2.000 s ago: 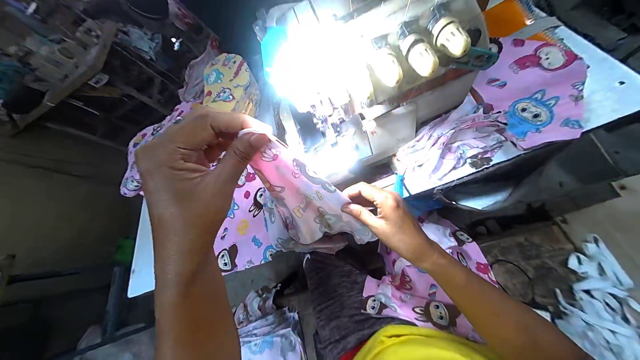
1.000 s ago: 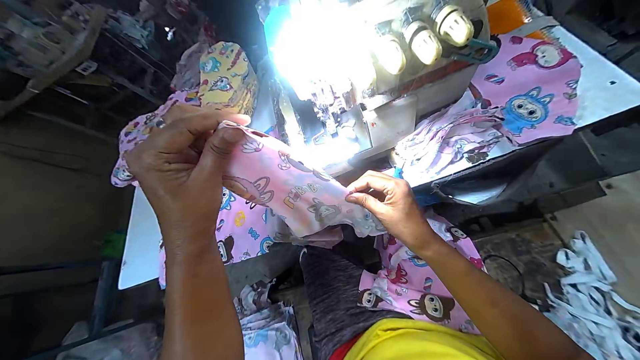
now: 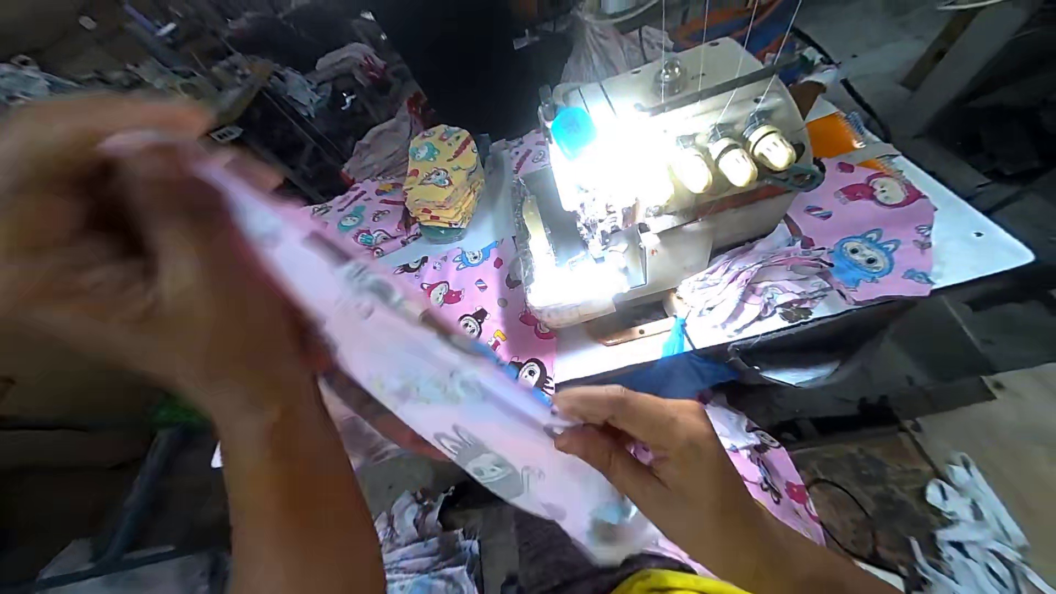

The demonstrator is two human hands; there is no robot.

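A pink fabric piece with printed cartoon figures (image 3: 421, 388) is stretched slantwise between my hands, in front of the sewing machine. My left hand (image 3: 140, 239), blurred and raised at the left, grips its upper end. Lower and nearer the middle, my right hand (image 3: 635, 454) pinches the edge between thumb and fingers. Behind the cloth stands an overlock sewing machine (image 3: 693, 223), its needle area washed out by a bright lamp. More pink printed fabric (image 3: 470, 289) lies on the table left of the machine, partly hidden by the held piece.
A stack of yellow printed fabric pieces (image 3: 445, 177) sits left of the machine. To its right are bunched pale strips (image 3: 759, 276) and a pink printed piece (image 3: 874, 235) on the white table (image 3: 978, 235). White strips (image 3: 973, 511) lie on the floor at lower right.
My left hand has moved left, and the cloth has gone from hanging loosely to being drawn out between both hands. My right hand still pinches its edge.
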